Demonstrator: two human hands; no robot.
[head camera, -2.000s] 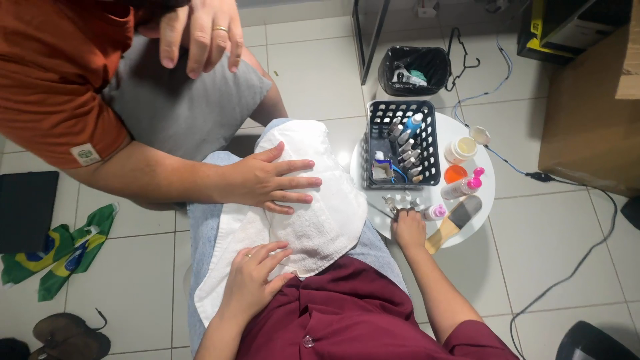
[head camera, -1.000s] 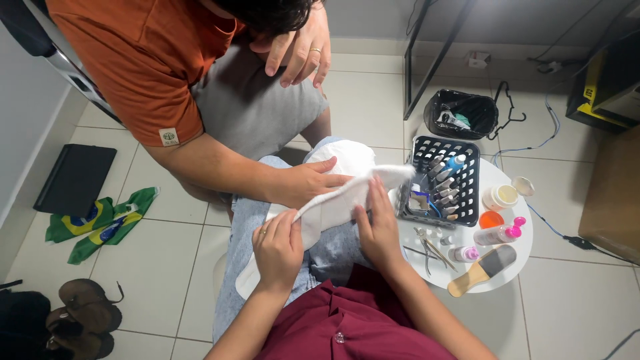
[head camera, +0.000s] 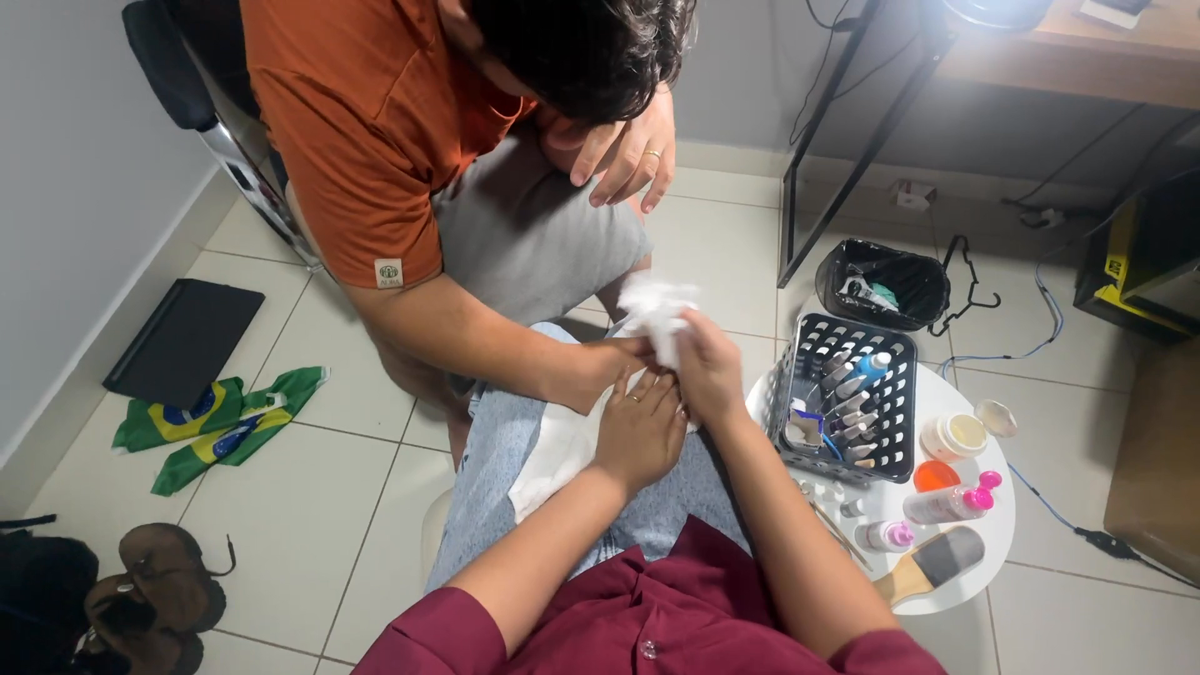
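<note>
A white towel (head camera: 555, 455) lies over my lap, on blue denim. My right hand (head camera: 710, 367) grips a bunched, blurred part of white cloth (head camera: 662, 305) above the other person's hand (head camera: 609, 370). My left hand (head camera: 643, 427), wearing a ring, rests on the towel against that person's hand; whether its fingers grip anything is hidden. The person in an orange shirt (head camera: 352, 141) leans in with a forearm stretched over my lap and the other hand (head camera: 626, 159) raised near the knee.
At right, a round white stool (head camera: 975, 553) bears a black basket (head camera: 905, 412) of bottles, an open jar (head camera: 956, 436), pink-capped bottles (head camera: 942, 504) and a foot file (head camera: 947, 558). A lined bin (head camera: 881, 281) stands behind. Flag-patterned cloths (head camera: 234, 422) and sandals (head camera: 159, 581) lie at left.
My right hand was by the stool's tools two seconds ago, then lifted the towel's edge; it is now farther up with bunched cloth. The other person's hand, earlier flat on the towel, is now partly covered.
</note>
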